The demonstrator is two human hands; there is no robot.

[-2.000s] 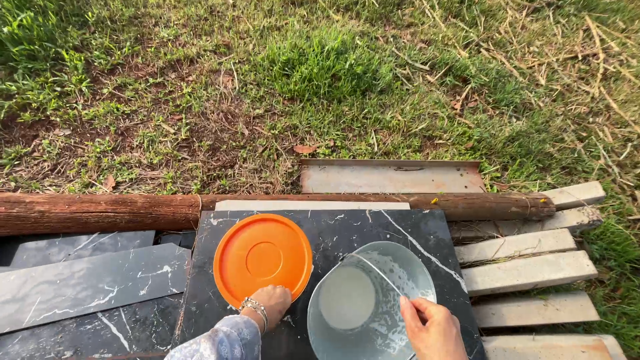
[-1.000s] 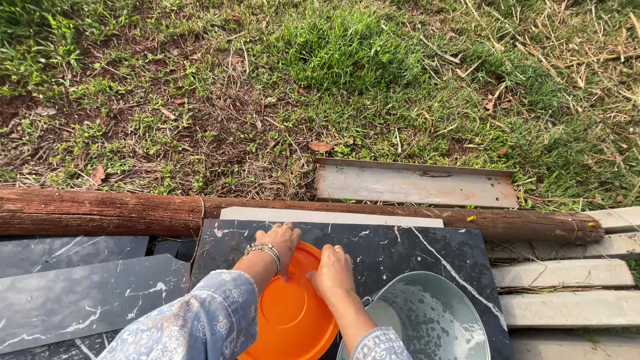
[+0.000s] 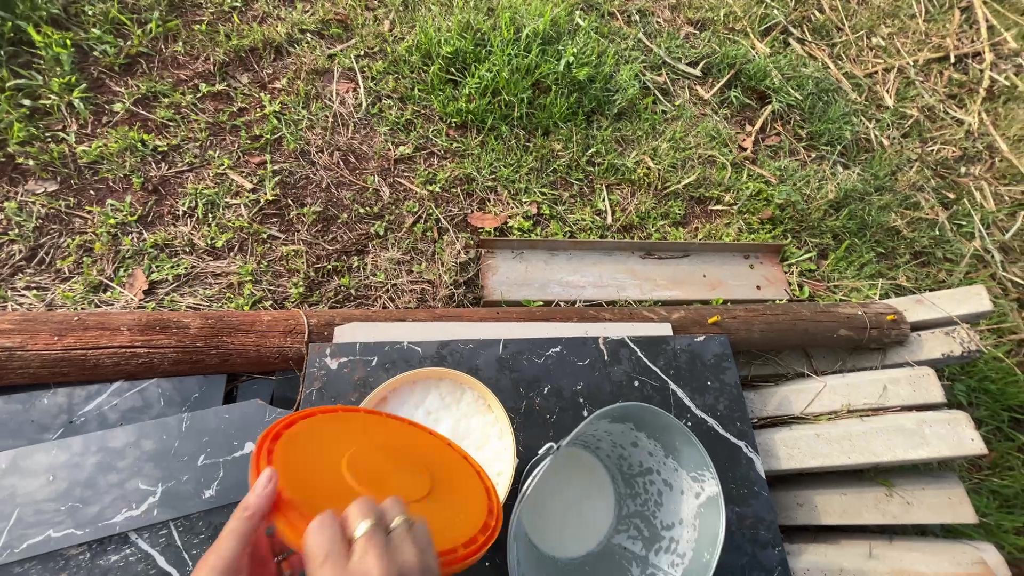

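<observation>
An orange plastic lid (image 3: 320, 452), tilted, is held low over the dark slab (image 3: 576, 376). Its near edge is gripped by what looks like my right hand (image 3: 352, 548), thumb at the left rim and ringed fingers across the near side. The lid partly covers a round tub with a pale rim (image 3: 506, 412) and white, frothy contents. To the right of the tub stands a grey-green bucket (image 3: 664, 488), with whitish residue on its inner wall and white contents at the bottom. No separate left hand can be made out.
A wooden pole (image 3: 160, 340) runs along the slab's far edge, with a metal channel (image 3: 632, 276) beyond it on the grass. Several pale bars (image 3: 864, 444) lie at right. Grey veined panels (image 3: 128, 472) lie at left.
The orange lid has come off the tub and is tilted, uncovering the white contents. One second ago both hands were on the lid; two seconds ago the right hand was at the bucket's handle.
</observation>
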